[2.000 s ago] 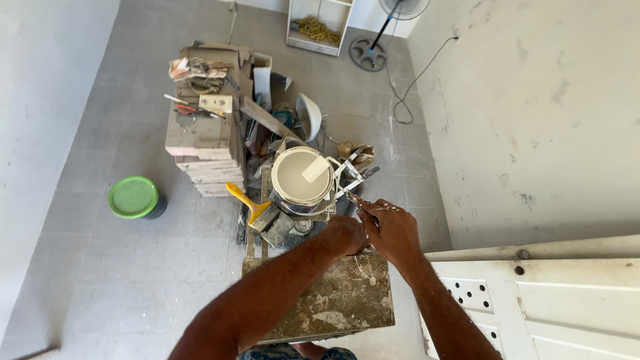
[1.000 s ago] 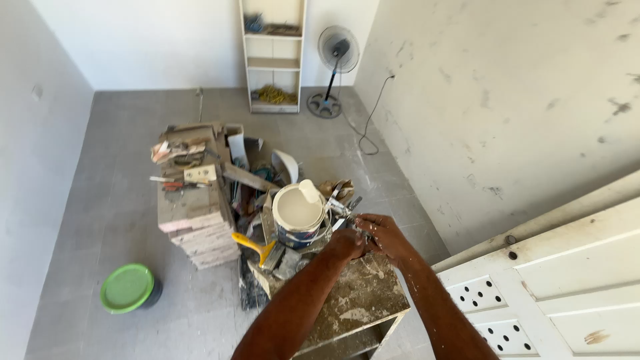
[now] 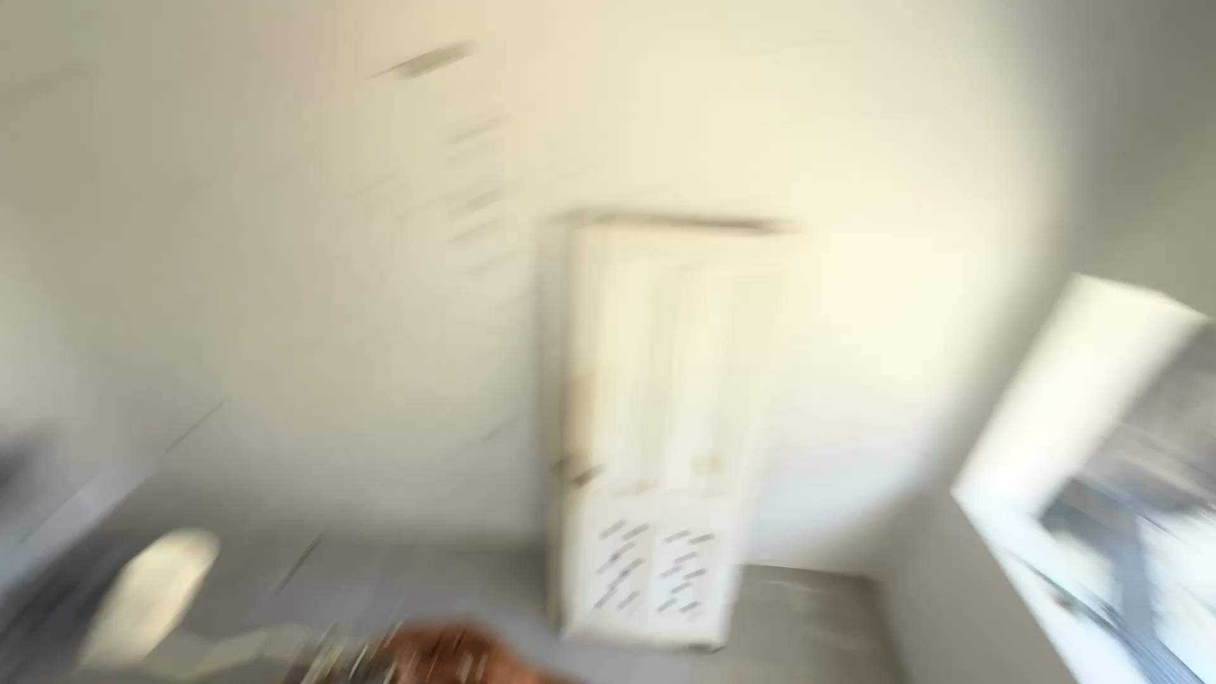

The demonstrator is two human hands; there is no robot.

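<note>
Strong motion blur covers the head view. At the bottom edge, left of centre, part of my right hand (image 3: 456, 654) shows, with pale streaks on it. Something greyish and streaked (image 3: 350, 661) lies against its left side; whether the hand grips it cannot be told. My left hand cannot be made out. A cream-coloured rounded shape (image 3: 152, 598), too smeared to name, is farther left near the lower edge.
A white panel door (image 3: 665, 380) with rows of holes low down leans upright against the marked cream wall (image 3: 285, 285). Grey floor (image 3: 807, 617) runs along its foot. A bright window opening (image 3: 1073, 399) is at the right.
The view has swung up and to the right, to the wall, door and window. My right hand is now at the bottom edge; the bucket, brush and fan are no longer clearly seen.
</note>
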